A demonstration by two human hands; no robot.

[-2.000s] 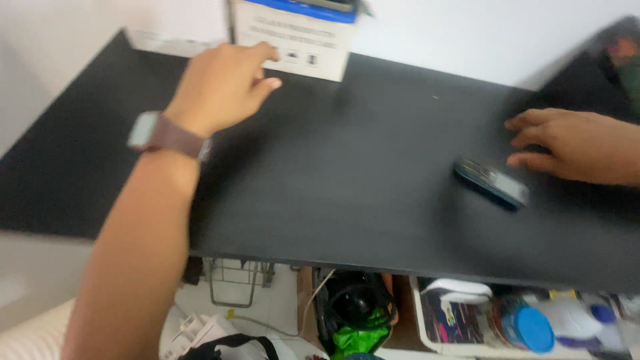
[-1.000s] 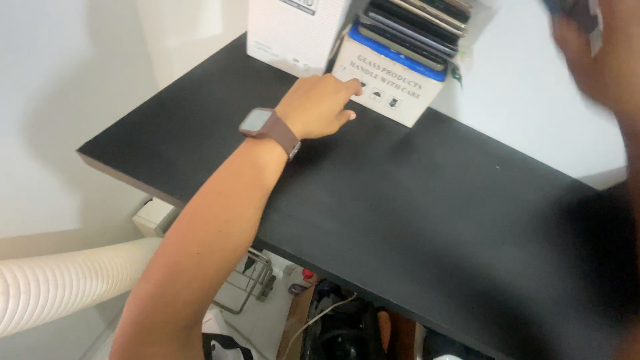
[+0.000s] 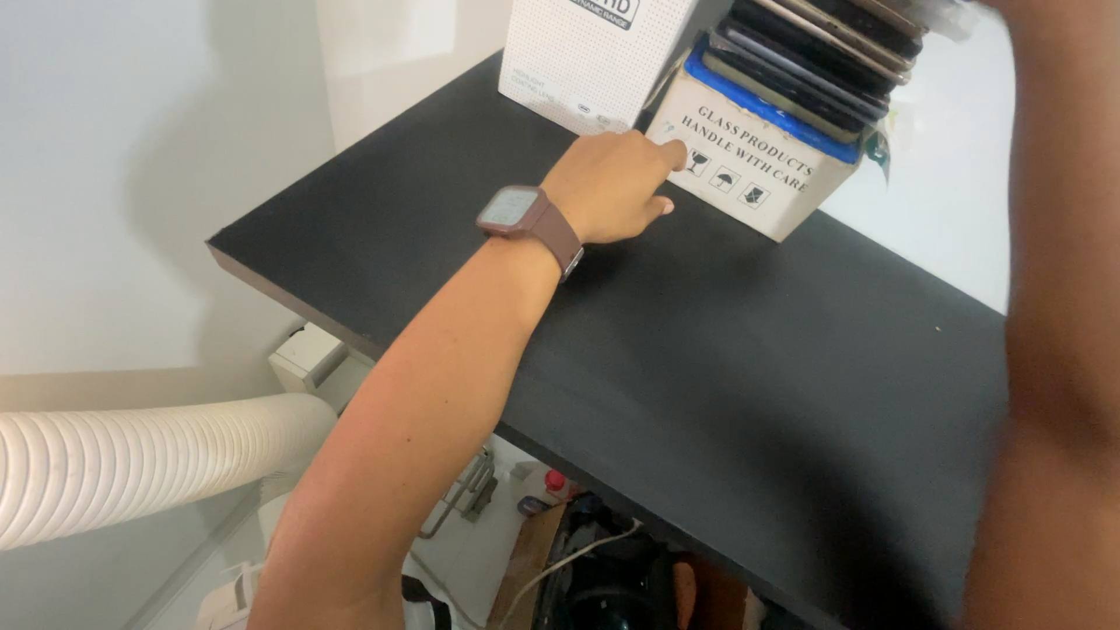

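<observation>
My left hand [image 3: 617, 188], with a brown-strapped square watch [image 3: 525, 219] on its wrist, is over the black tabletop [image 3: 700, 350]. Its fingertips are at the lower left of a white cardboard box [image 3: 752, 149] printed with fragile symbols; no object shows in its grasp. Several phones [image 3: 805, 61] stand stacked on edge in the top of that box, beside its blue rim. My right forearm rises blurred along the right edge, and the right hand itself lies outside the view, at the top right.
A tall white box [image 3: 586, 66] stands behind my left hand. A ribbed white hose [image 3: 157, 455] runs at the lower left beside the tabletop's corner. Below the front edge are a black glossy object [image 3: 612, 577], a cable [image 3: 569, 560] and a metal rack [image 3: 464, 494]. A white wall borders the tabletop.
The view has swung left. My right hand, beside a mobile phone on the tabletop two seconds ago, rose to the upper right with a dark object and then left view. My left hand stays at the box.
</observation>
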